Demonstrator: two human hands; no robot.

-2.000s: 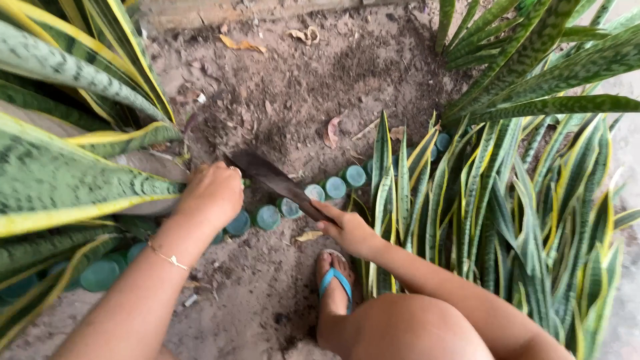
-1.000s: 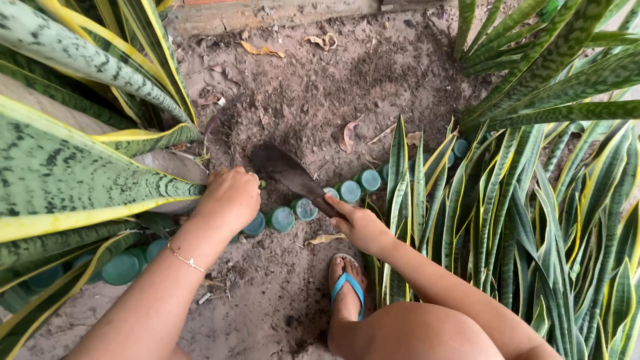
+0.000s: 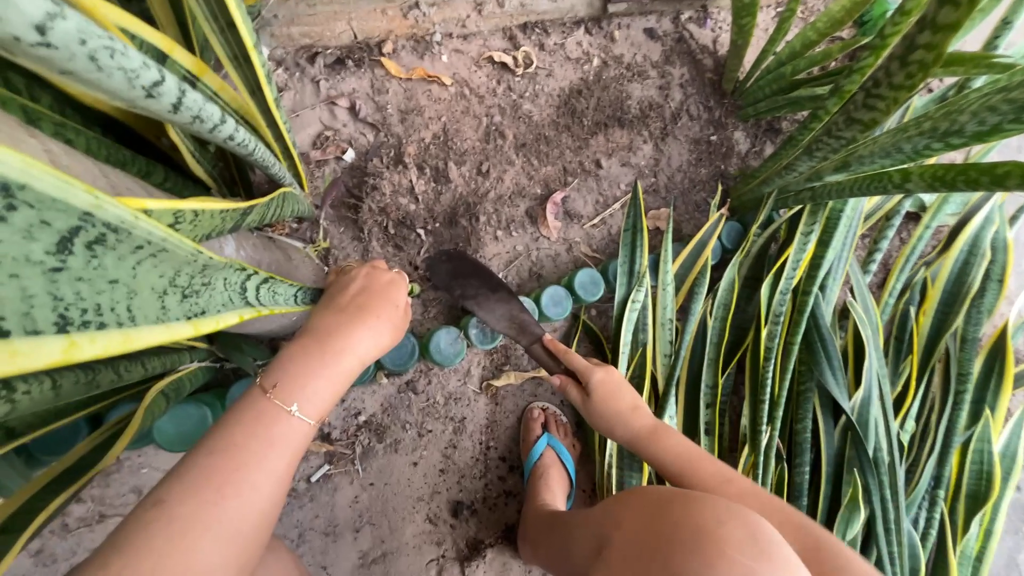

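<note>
My left hand point(image 3: 368, 308) is closed around the narrow base of a large snake plant leaf point(image 3: 136, 264) with yellow edges; a small green bit pokes out by the fingers. In my right hand point(image 3: 596, 392) is the handle of a dark, broad-bladed knife like a short machete point(image 3: 484, 296). Its rounded tip lies just right of my left fist, apart from it, over the row of upturned green bottle bases point(image 3: 445, 346) set in the soil.
Dense snake plants point(image 3: 816, 336) fill the right side, with more at upper right and left. Dry leaves point(image 3: 416, 72) lie on the bare soil point(image 3: 480, 160). A brick or wood edging point(image 3: 432, 20) runs along the top. My sandalled foot point(image 3: 548, 460) stands below the bottle row.
The knife's tip has drawn slightly away from my left hand, leaving a wider gap between them. My left hand stays at the leaf's base.
</note>
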